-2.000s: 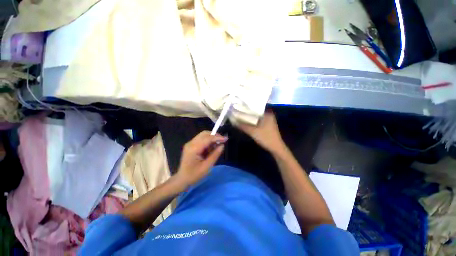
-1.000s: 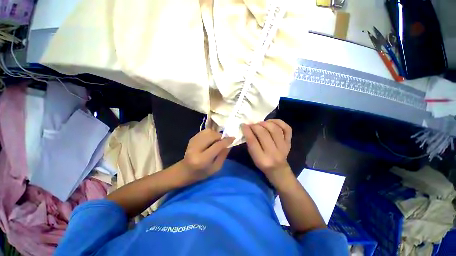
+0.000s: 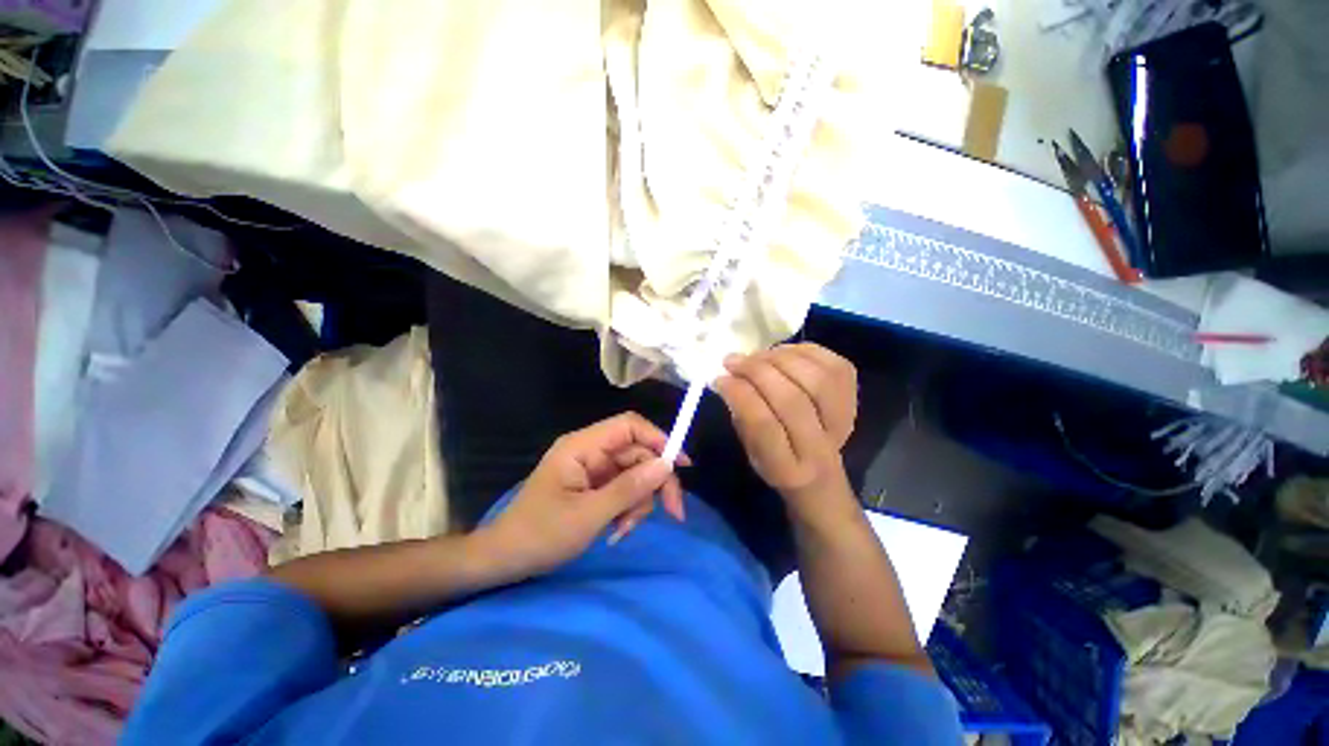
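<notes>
A large cream garment piece point(image 3: 467, 161) lies over the table and hangs past its front edge. A narrow white tape point(image 3: 685, 423) comes out of its gathered near end. My left hand point(image 3: 605, 481) pinches the tape's free part between thumb and fingers, in front of my body. My right hand point(image 3: 790, 415) pinches the cloth where the tape comes out; the fingertips partly hide that spot. A white strip with a row of small marks runs up the cloth from there.
The table's grey front edge point(image 3: 1006, 284) carries a printed ruler. Snips with orange handles point(image 3: 1105, 233), blue-handled ones and a black phone point(image 3: 1188, 153) lie at right, near a red stick point(image 3: 1235, 338). Blue crates point(image 3: 1071, 641) and cloth piles are below, with a white sheet point(image 3: 875, 590).
A second ago both hands were close together at the cloth end. My left hand has moved down towards my body, and a straight length of tape now shows between the hands.
</notes>
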